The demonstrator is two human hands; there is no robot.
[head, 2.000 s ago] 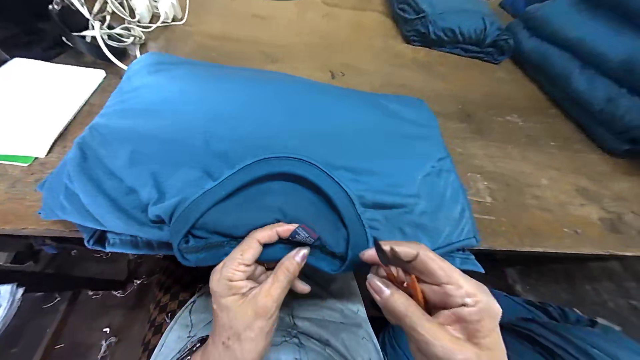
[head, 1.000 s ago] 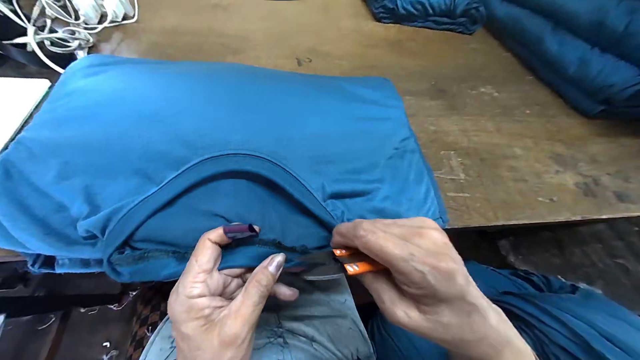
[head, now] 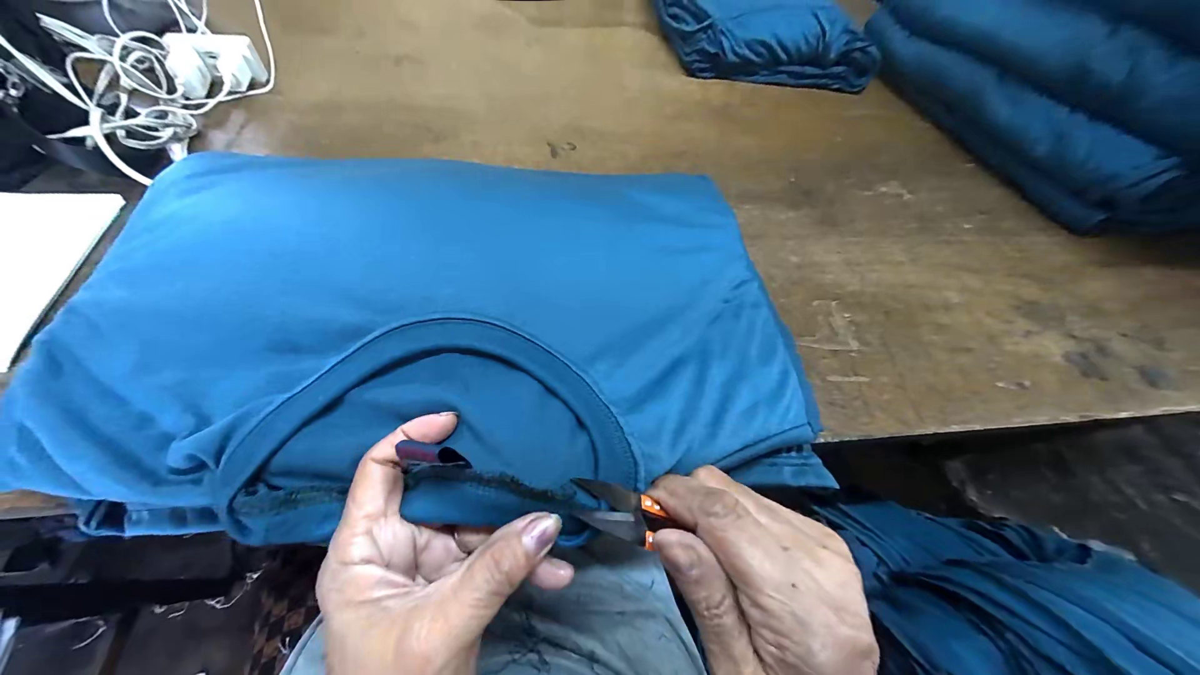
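Note:
A blue T-shirt (head: 450, 244) lies folded on the wooden table, its round neckline towards me. My left hand (head: 431, 562) holds the back edge of the neckline from below, fingers behind the fabric, near a small dark purple neck label (head: 431, 454). A dark seam (head: 497, 480) runs along that edge. My right hand (head: 759, 572) grips thread snips (head: 623, 511) with orange parts. Their dark blades are apart, with the tips at the right end of the seam, beside the collar. Whether they touch a thread cannot be told.
White cables and a power adapter (head: 220, 66) lie at the back left, above white paper (head: 52, 258). A folded blue garment (head: 769, 42) and a larger blue stack (head: 1050, 112) sit at the back right. More blue fabric (head: 994, 581) hangs below the table's front edge.
The snips were pointing upward beside the collar two seconds ago; now their blades point left at the neckline seam. My left hand has let go of the neck label, which it pinched then.

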